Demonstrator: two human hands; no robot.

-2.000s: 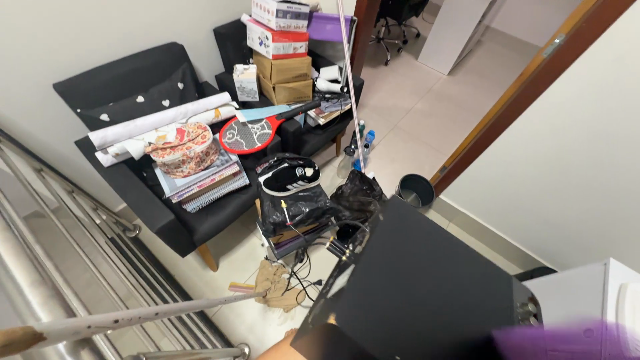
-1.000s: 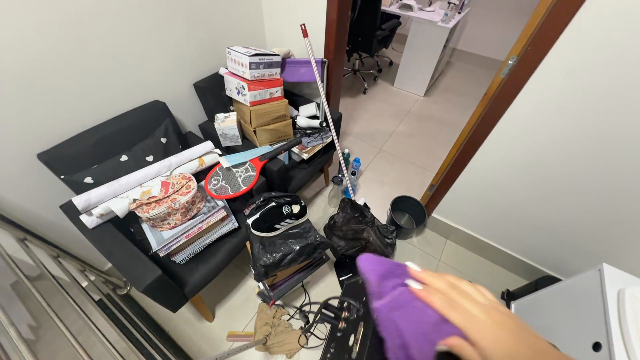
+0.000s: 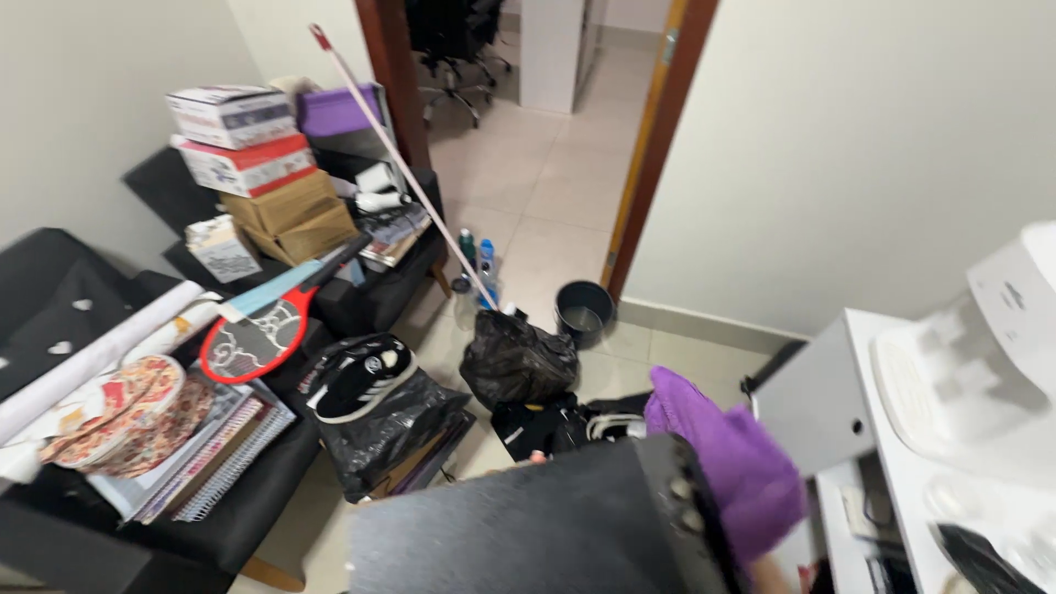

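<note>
A black box-shaped device fills the bottom centre, tilted, with round fittings along its right edge. Of my left hand only a fingertip shows at the far edge of the device, gripping it; the rest is hidden. A purple cloth lies against the device's right side. My right hand is mostly hidden beneath this cloth, its wrist blurred at the bottom edge, and it holds the cloth to the device. Just beyond are a black plastic bag and dark items on the floor.
Armchairs at left bear stacked boxes, a red electric fly swatter, notebooks and a floral pouch. A black sneaker rests on a bagged pile. A pole, bottles and a black bucket stand near the doorway. White furniture is at right.
The black device, low in the centre a second ago with its ported side showing, is now raised and turned, its broad face showing. The purple cloth has moved to its right side.
</note>
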